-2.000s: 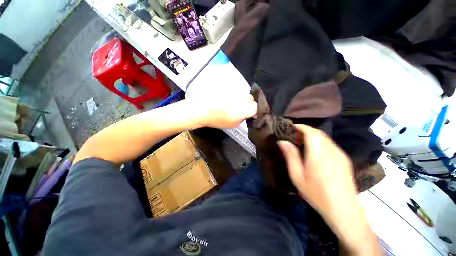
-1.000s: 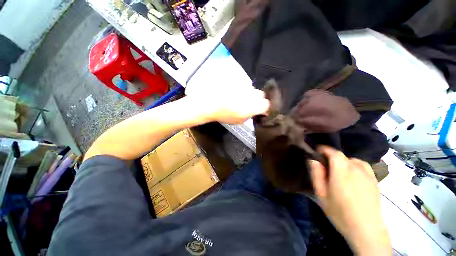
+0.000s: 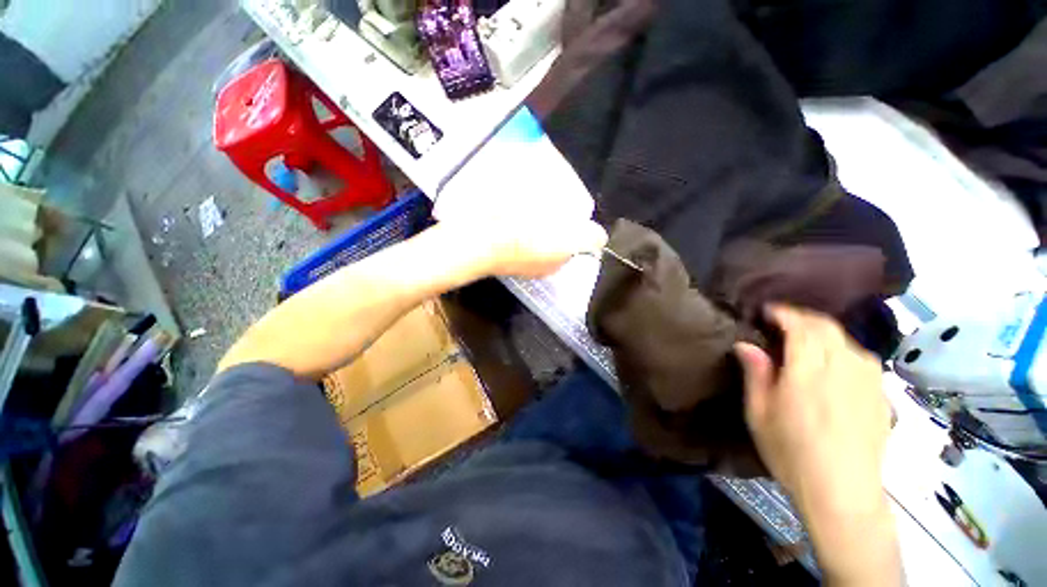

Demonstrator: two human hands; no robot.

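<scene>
The garment is a large black and dark brown heap over the table edge, its brown part spread between my hands. My left hand is closed at the left edge of this brown part. A thin pale line, thread or seam, runs from its fingertips onto the cloth. My right hand is at the right of the brown part, with cloth between thumb and fingers; the exact grip is partly hidden.
A white machine stands at right, with snips on the table near it. A phone is propped at the back left. A red stool, blue crate and cardboard box are below. More dark cloth lies at the back.
The bunched brown cloth is now opened out flatter between my hands. My right hand has moved right, away from my left. The view has shifted slightly.
</scene>
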